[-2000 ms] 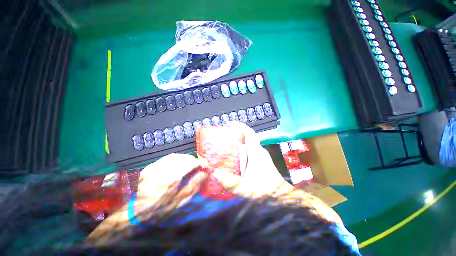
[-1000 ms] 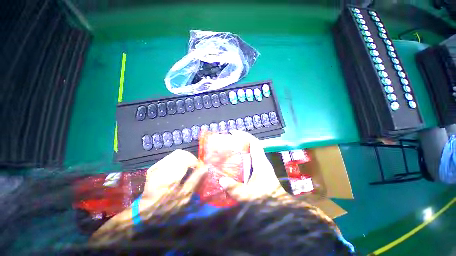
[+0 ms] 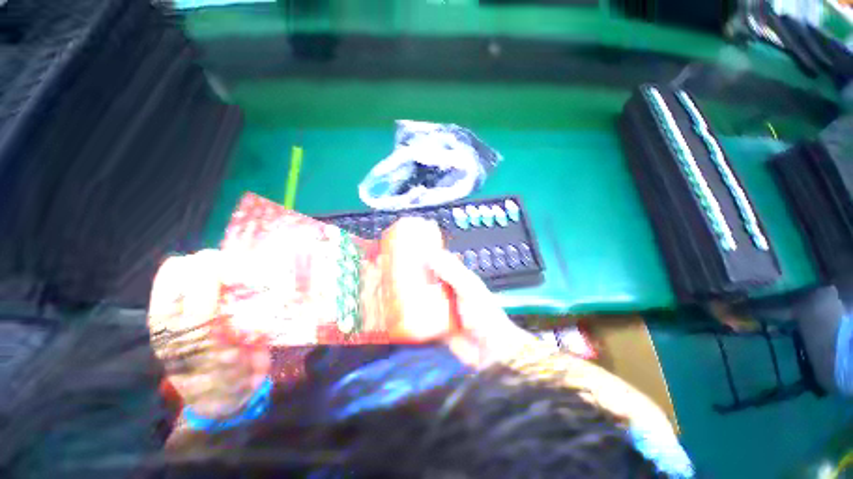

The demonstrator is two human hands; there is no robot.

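Note:
The red bubble wrap (image 3: 276, 271) is stretched between my hands in front of the foam tray, bright and blurred. My left hand (image 3: 192, 318), with a blue wrist band, grips its left part. My right hand (image 3: 426, 281) grips its rolled right end. A column of circuit boards (image 3: 349, 281), green with white, shows on the wrap between my hands. Behind, the foam tray (image 3: 496, 236) is partly hidden by the wrap and my right hand. Its back row shows several green-and-white filled slots at the right end; its front row shows dark glossy housings.
An open clear plastic bag (image 3: 430, 173) with dark parts lies behind the tray. Stacked foam trays stand at left (image 3: 122, 159) and at right (image 3: 697, 187), the right top one filled. A cardboard box (image 3: 636, 365) is beside the bench. A person's blue sleeve (image 3: 844, 351) shows far right.
The red wrap, earlier a compact roll, is now opened out leftward, showing boards. My left hand has moved left with its end. The camera view has tilted up.

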